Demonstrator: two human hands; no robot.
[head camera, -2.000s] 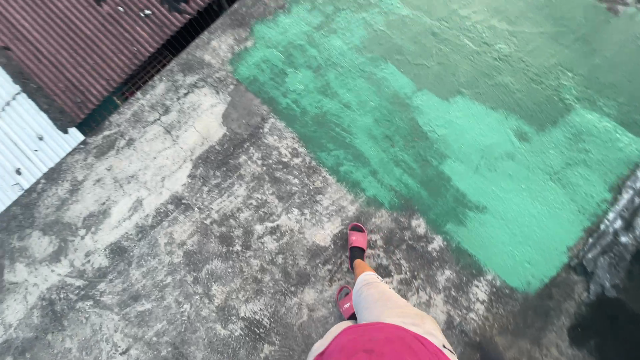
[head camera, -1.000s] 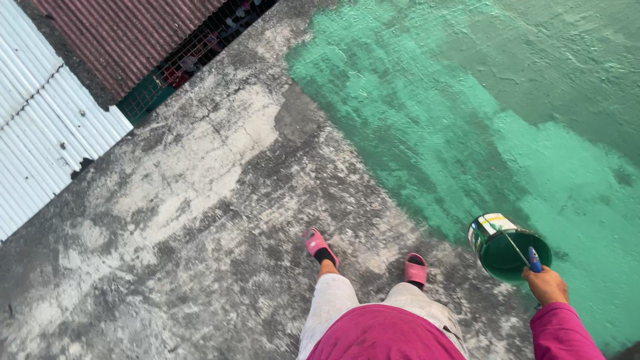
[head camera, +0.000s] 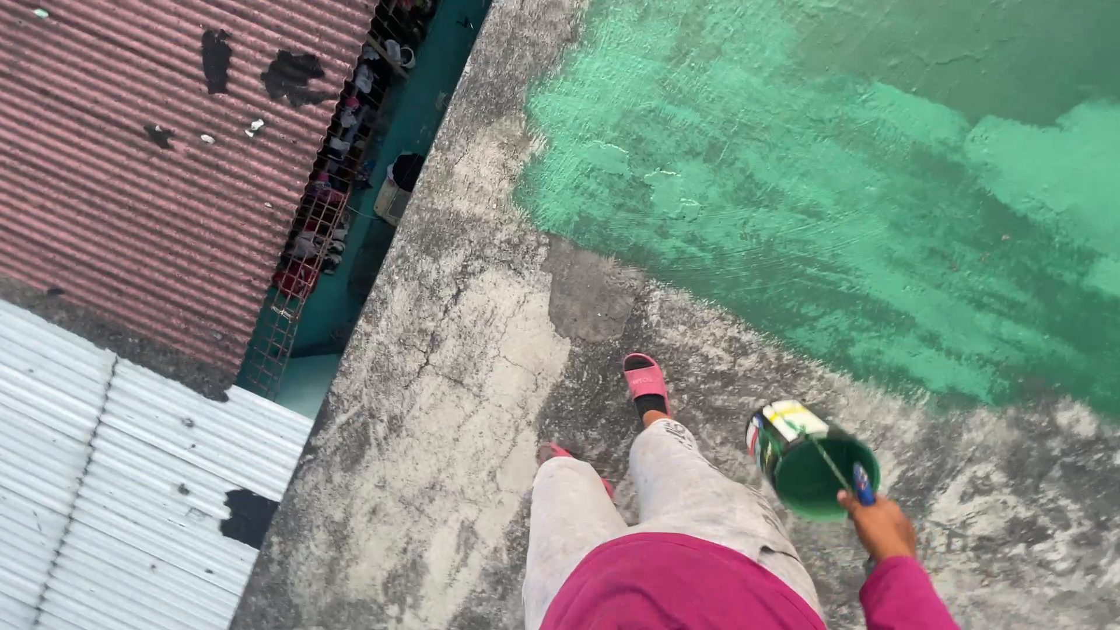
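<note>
My right hand (head camera: 882, 527), in a magenta sleeve, grips the blue handle grip (head camera: 864, 485) on the wire bail of a paint bucket (head camera: 814, 459). The bucket hangs tilted beside my right leg, its mouth toward me, with green paint coating the inside. Its outer wall bears a printed label. I cannot see my left hand. Wet-looking green paint (head camera: 787, 219) covers part of the concrete slab ahead and to the right, streaky with lighter and darker patches.
I stand on bare, stained concrete (head camera: 455, 437) in pink slides (head camera: 646, 378). The slab's edge (head camera: 350, 359) runs diagonally on my left, with a drop beyond it. Below lie a red corrugated roof (head camera: 175, 175), a pale metal roof (head camera: 149, 464) and a narrow gap holding a rusty grille (head camera: 293, 306).
The right hand and bucket, out of view two seconds ago, came into view one second ago. The bucket was over the green paint then and is now over bare concrete. The view has shifted toward the slab's edge.
</note>
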